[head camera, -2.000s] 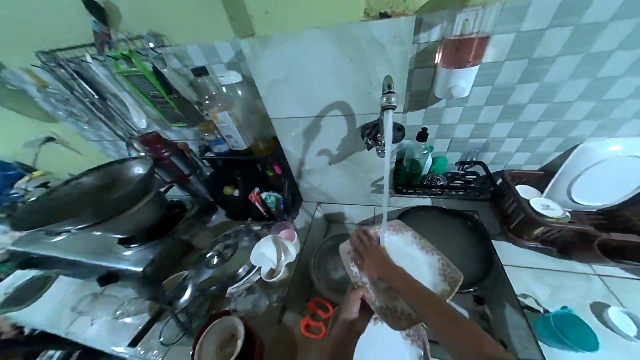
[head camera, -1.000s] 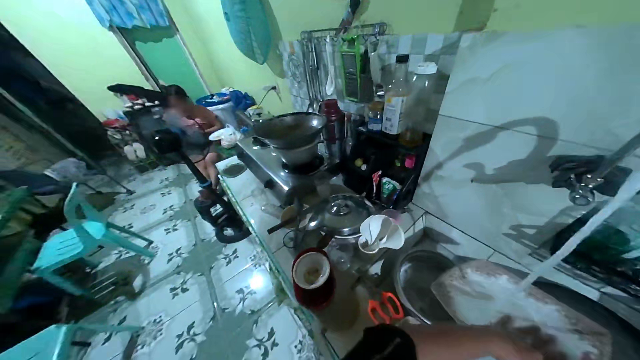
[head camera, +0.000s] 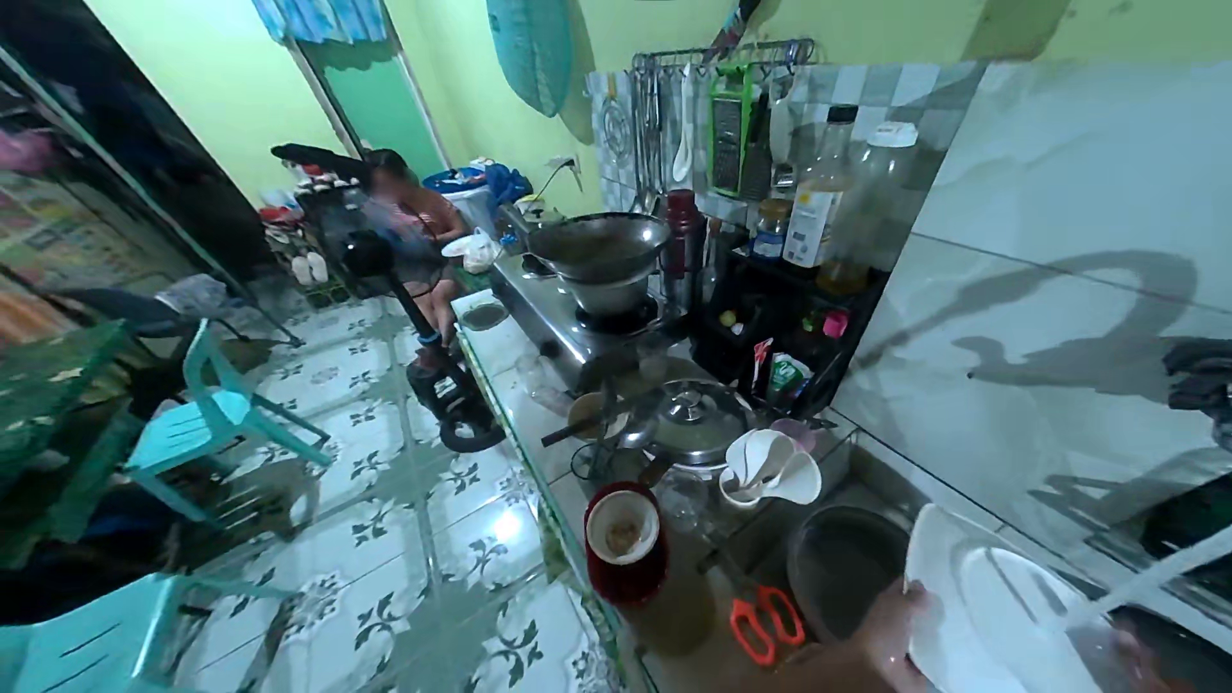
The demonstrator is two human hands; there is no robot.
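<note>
My left hand (head camera: 895, 630) grips the left edge of a white plate (head camera: 1011, 616) at the lower right. At the plate's right side, my right hand (head camera: 1131, 664) is partly hidden and blurred by the water, its fingers at the plate. A stream of water (head camera: 1155, 577) falls onto the plate. Left of the plate a dark round basin (head camera: 847, 568) sits in the sink. Scissors with orange handles (head camera: 765, 626) lie beside it. Close by are white cups (head camera: 770, 467), a red container (head camera: 626, 549) and a pot with a glass lid (head camera: 691, 423).
A gas stove (head camera: 587, 337) bears a wok (head camera: 602, 245) on a pot. Bottles (head camera: 818, 212) stand on a black rack (head camera: 789, 318) against the wall. Utensils hang above. On the tiled floor are turquoise chairs (head camera: 217, 419) and a black stand (head camera: 448, 385). A person (head camera: 423, 221) sits beyond the counter.
The view has swung left. Two seconds ago my hands were on a patterned rectangular dish under the water; now a plain white plate is in my left hand.
</note>
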